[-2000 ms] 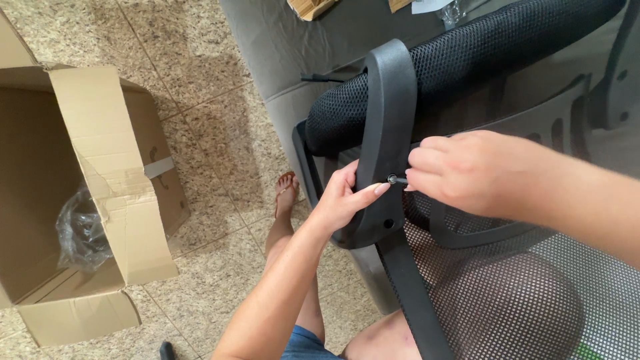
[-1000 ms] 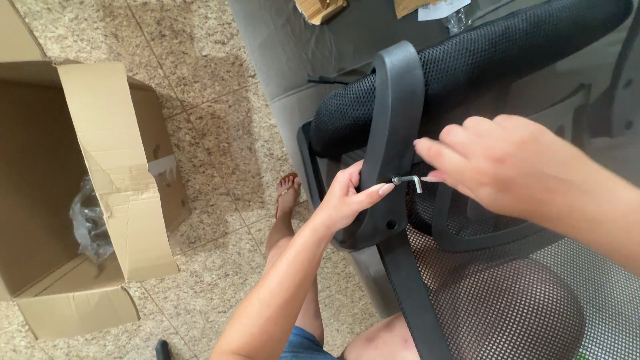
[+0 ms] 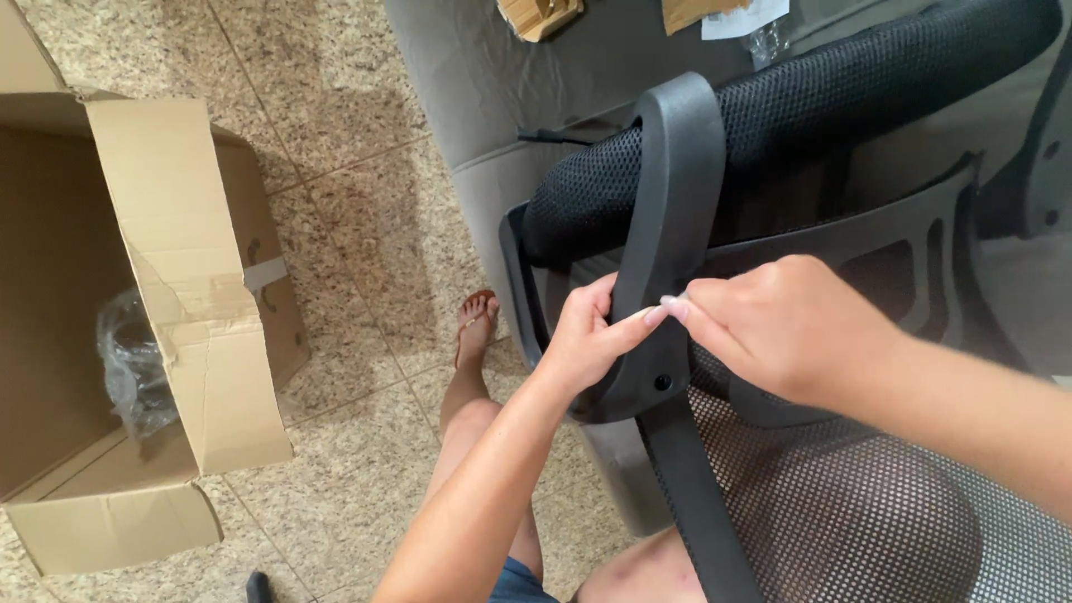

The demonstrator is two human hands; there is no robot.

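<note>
A black plastic armrest [image 3: 678, 184] stands against the frame of a black mesh chair back [image 3: 837, 502]. My left hand [image 3: 590, 335] grips the armrest's lower part, its thumb at the upper screw place. At the same spot my right hand [image 3: 779, 327] is closed with thumb and finger pinched together; the hex key seen a second ago is hidden by the fingers. Below them an open screw hole [image 3: 662, 382] shows in the armrest. Behind the armrest runs a mesh-covered black padded seat edge [image 3: 837, 92].
An open cardboard box [image 3: 184, 293] with clear plastic wrap [image 3: 138, 364] inside stands on the tiled floor at left. The chair parts lie on a grey sofa [image 3: 502, 92], with torn cardboard [image 3: 540, 17] and paper [image 3: 745, 18] at its top. My sandalled foot [image 3: 477, 322] is beside it.
My right hand held the hex key two seconds ago, stood off it with fingers apart one second ago, and is now closed over that place. My left hand has kept its grip on the armrest.
</note>
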